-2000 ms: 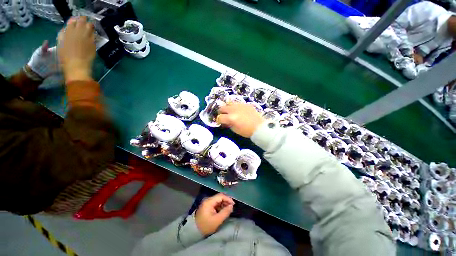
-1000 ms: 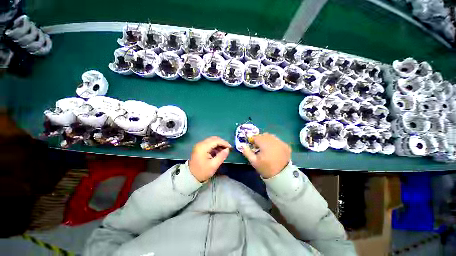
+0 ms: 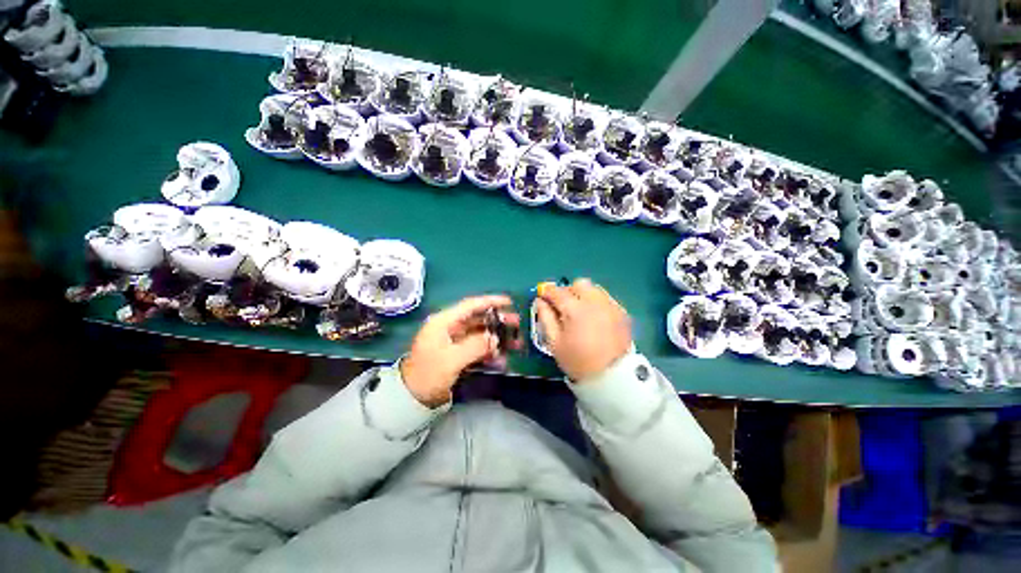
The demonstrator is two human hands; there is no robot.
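My left hand (image 3: pixel 450 349) holds a small dark circuit board (image 3: pixel 500 327) in its fingertips, just above the near edge of the green bench. My right hand (image 3: pixel 587 328) is on a white housing shell (image 3: pixel 541 326) close to the right of the board. The fingers hide most of this shell. A small yellow bit (image 3: pixel 544 289) shows at the right fingertips; whether it is a tool or a finger cot cannot be told. Board and shell are slightly apart; any wire between them cannot be made out.
Housings with boards inside (image 3: pixel 442 153) stand in long rows at the back and right. Housings with boards hanging out (image 3: pixel 305 262) overlap at left, with a single housing (image 3: pixel 203 175) behind them. Bare shells (image 3: pixel 899 308) fill the far right. A cardboard box (image 3: pixel 815 481) is below the bench edge.
Since one second ago, a dark board has appeared in my left fingers. My right hand has shifted slightly and now covers more of the shell. Earlier, my right hand was reaching to the rows.
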